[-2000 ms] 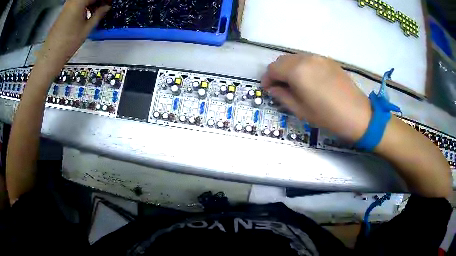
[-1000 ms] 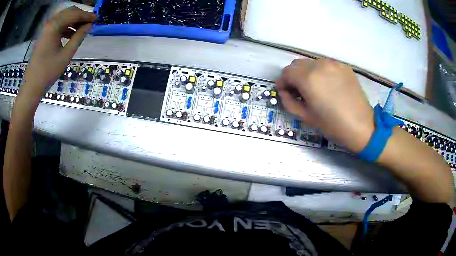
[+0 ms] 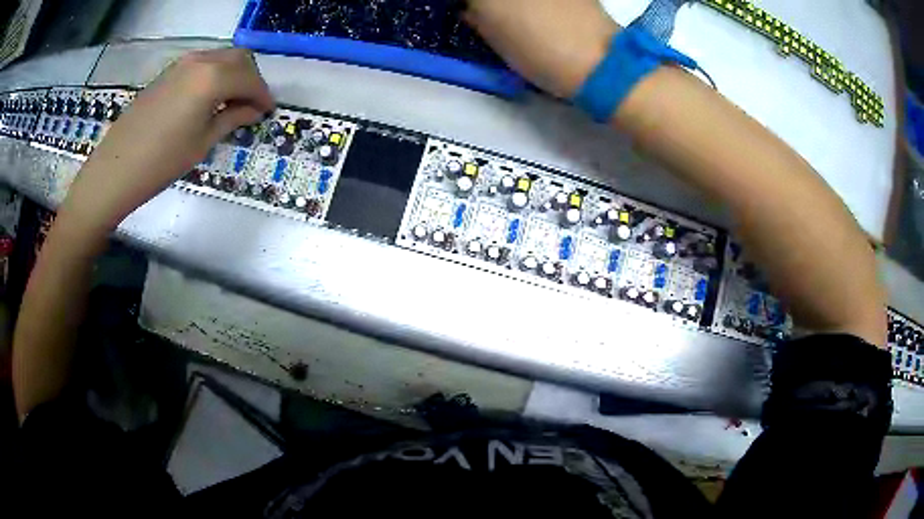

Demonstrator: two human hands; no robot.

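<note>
A long PCB panel (image 3: 543, 241) crowded with parts lies on the conveyor line (image 3: 405, 294) in front of me. Another panel (image 3: 265, 167) lies to its left, past a black section (image 3: 379, 182). My left hand (image 3: 218, 96) is over the left panel's back edge, thumb and fingers pinched together; whether it holds a small part cannot be seen. My right hand reaches to the blue bin (image 3: 385, 63) of small black leaded parts (image 3: 375, 20). Its fingers are cut off by the top edge; the wrist and forearm (image 3: 709, 147) show, with a blue wrist strap (image 3: 616, 76).
A white foam sheet (image 3: 841, 182) with rows of yellow-topped blocks (image 3: 800, 49) lies at the back right, partly behind my right forearm. More panels continue at the far left and far right. A white-grey ledge (image 3: 334, 350) lies below the line.
My right hand has moved from over the panel up and left to the blue bin. My left hand has moved from the bin's corner down and right over the left panel. The panels appear farther right.
</note>
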